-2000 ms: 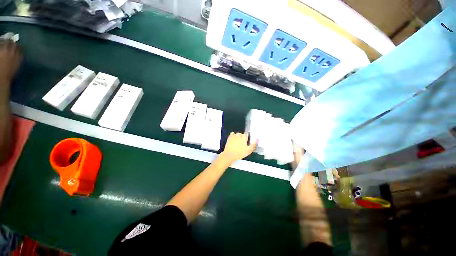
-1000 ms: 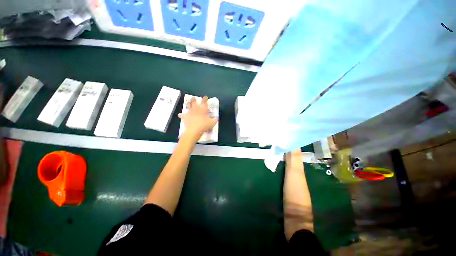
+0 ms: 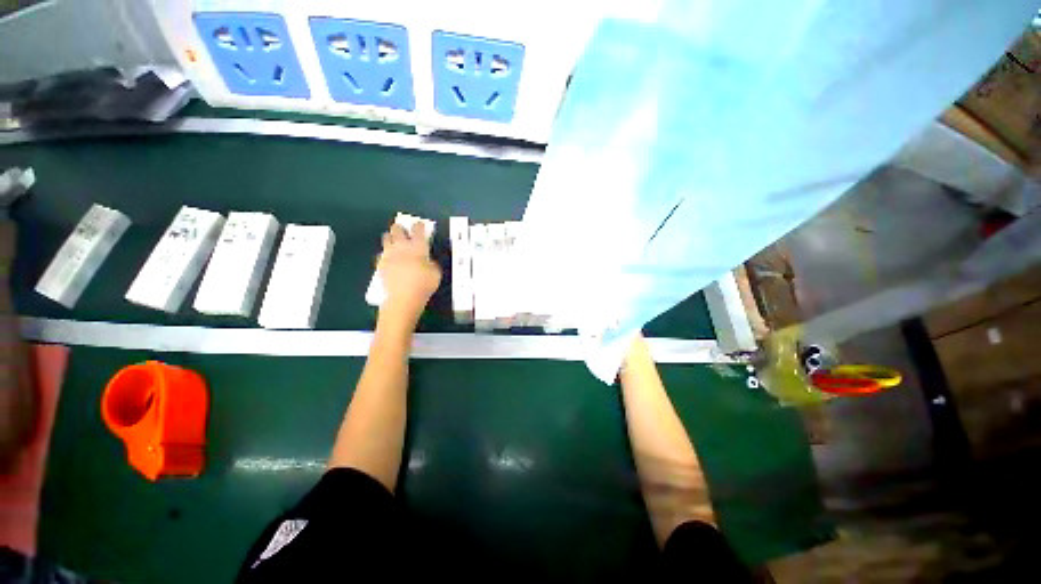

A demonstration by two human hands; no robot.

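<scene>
My left hand point(image 3: 408, 268) is on top of a single white unit box point(image 3: 416, 225), its fingers over the upper part and covering most of it. Just right of it, several white unit boxes point(image 3: 493, 274) stand side by side in a tight row; the row's right end is hidden behind the light blue sheet point(image 3: 731, 171). My right forearm reaches up to the sheet, and the hand is hidden behind it. Several more white unit boxes point(image 3: 236, 265) lie apart on the green surface at the left.
An orange tape dispenser point(image 3: 156, 420) stands on the near green table point(image 3: 514, 491). A white socket strip point(image 3: 420, 69) spans the back. Red and yellow scissors point(image 3: 856, 380) are at the right corner. Another person's arm point(image 3: 14, 342) is at the left edge.
My left hand has moved left, from the boxes near the row to the single box. Those boxes now stand against the row. The view has shifted, and the sheet hangs further left.
</scene>
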